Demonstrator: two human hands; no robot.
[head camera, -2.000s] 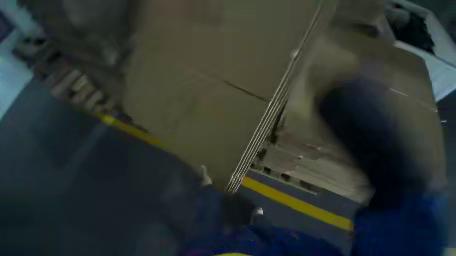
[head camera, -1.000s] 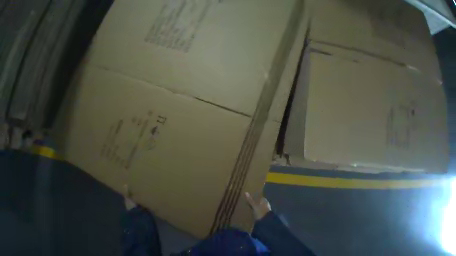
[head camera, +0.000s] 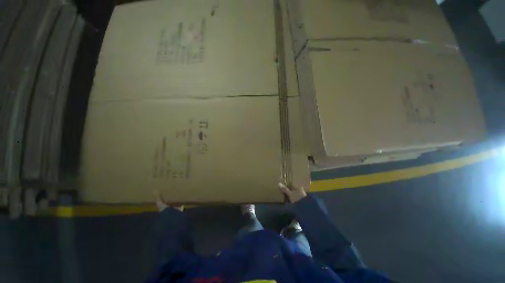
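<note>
A thick bundle of flattened cartons (head camera: 183, 99) lies nearly level in front of me, with black print on its brown top face and a crease across the middle. My left hand (head camera: 165, 205) grips its near edge, thumb on top, fingers hidden underneath. My right hand (head camera: 292, 192) grips the near edge by the right corner, thumb on top near the striped corrugated layers. The bundle's right side lies against or over the neighbouring stack; exact contact is unclear.
Another stack of flattened cartons (head camera: 382, 99) stands on the right. More stacked brown sheets (head camera: 41, 105) stand on the left, over what looks like a pallet. A yellow floor line (head camera: 387, 176) crosses the grey floor. My feet show below the bundle.
The bundle now appears squarer to me, with its near edge running straight across the view. Both hands remain on that edge. The tilted view has levelled.
</note>
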